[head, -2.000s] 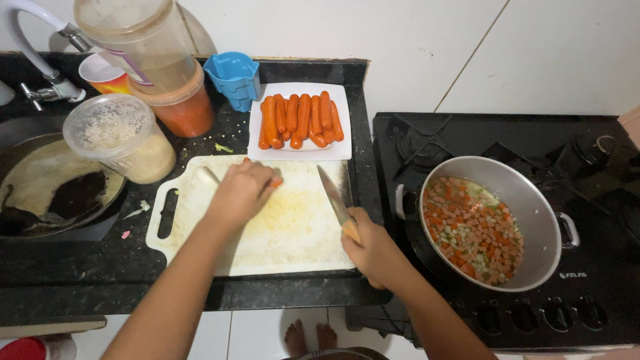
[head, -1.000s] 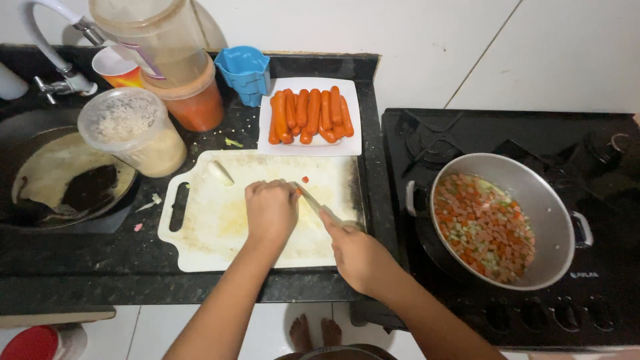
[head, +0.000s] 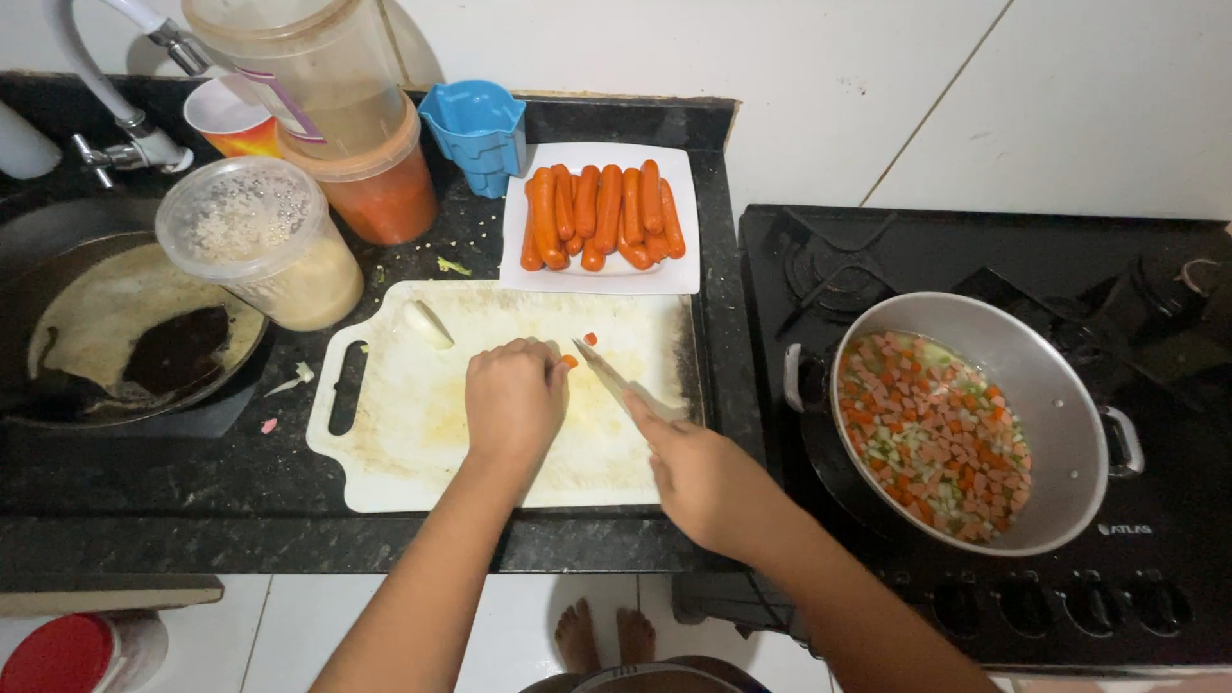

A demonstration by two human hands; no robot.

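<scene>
My left hand (head: 517, 399) is closed over the white cutting board (head: 404, 462), with an orange piece of food (head: 569, 362), probably sausage, showing at its fingertips. In my right hand (head: 707, 481) is a kitchen knife (head: 608, 373), its handle mostly hidden by the fingers and its tip near a small red-orange piece (head: 590, 339). A white onion wedge (head: 427, 324) lies at the board's upper left. Behind the board, whole sausages (head: 608, 210) are piled on a white square plate (head: 601, 281). Diced sausage and vegetables (head: 938, 433) sit in a metal pot (head: 1059, 404) on the right.
The pot stands on a black gas cooktop (head: 789, 539). Left of the board are a tub with pale contents (head: 260, 241), a tub with red contents (head: 385, 197), a blue container (head: 476, 135) and a faucet (head: 135, 149) over a sink holding a dark pan (head: 144, 327).
The onion wedge, partly covered by my left hand two seconds ago, now lies uncovered. My right hand has brought the knife down from its raised position to the board, close to my left fingers.
</scene>
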